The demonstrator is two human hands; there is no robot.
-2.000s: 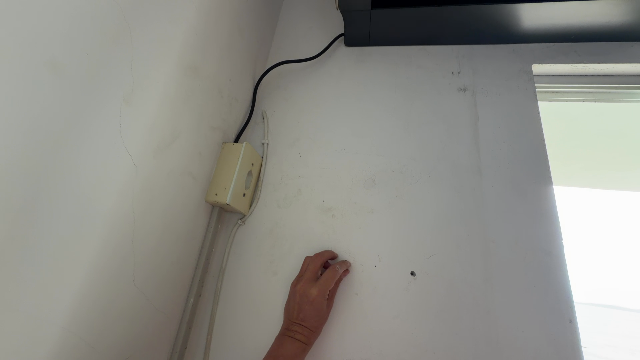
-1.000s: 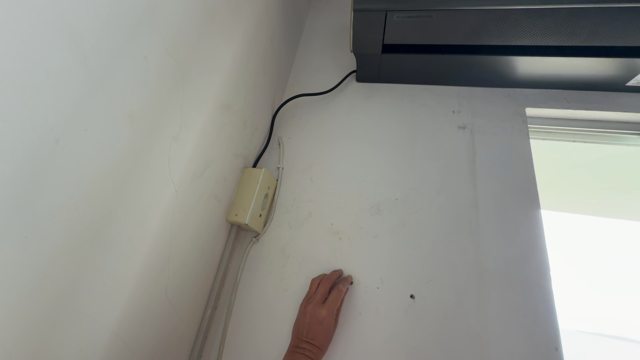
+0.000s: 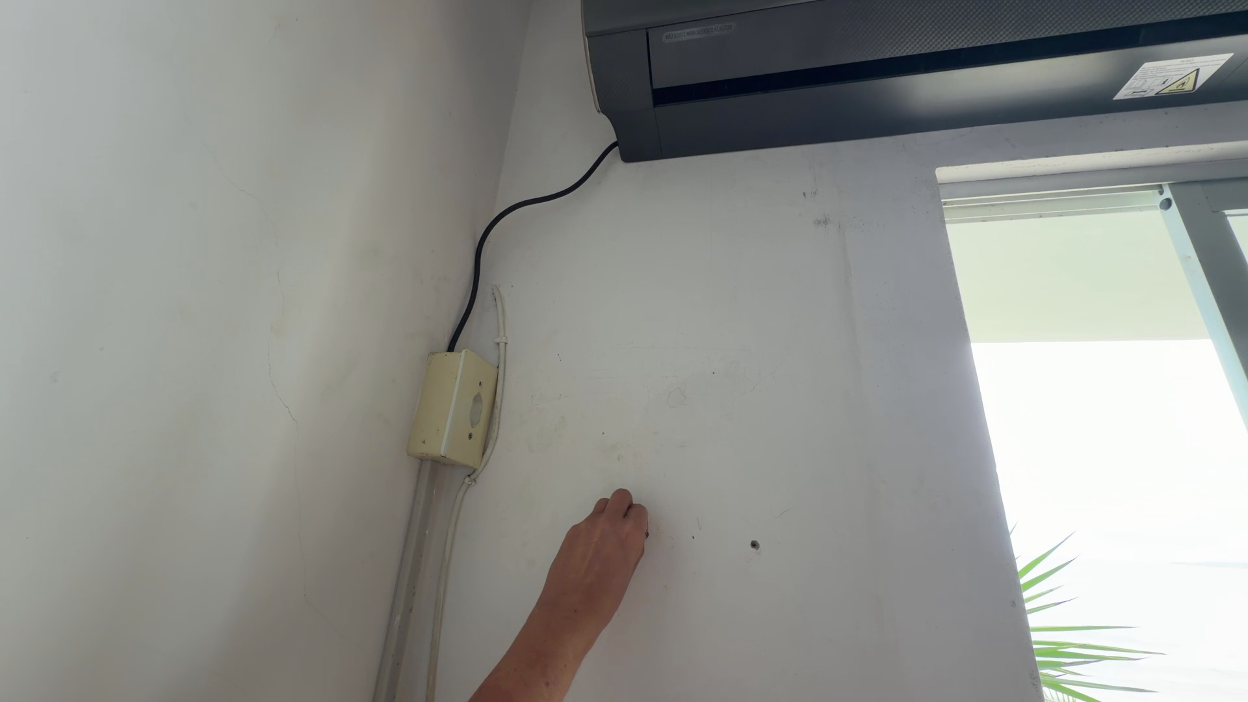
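My left hand (image 3: 597, 556) reaches up from the bottom of the view, its back toward the camera and its fingers curled at the white wall (image 3: 760, 448). A small dark spot shows at the right edge of the fingers; whether they hold anything is hidden. Right of the hand is a small dark hole (image 3: 755, 545) in the wall. Up and to the left, a cream electrical box (image 3: 454, 408) sits near the corner, with a black cable (image 3: 526, 203) running from its top to a dark wall-mounted air conditioner (image 3: 780, 117). My right hand is out of view.
A light conduit (image 3: 405, 585) runs down below the box, beside a thin white cable (image 3: 444, 585). At the right is a window with a sliding frame (image 3: 1209, 283), and green palm leaves (image 3: 1082, 629) show outside. Another wall (image 3: 195, 341) stands at the left.
The view has tilted up and shifted, showing more of the air conditioner and window. My left hand stays near the wall, left of the hole, its fingers now more curled.
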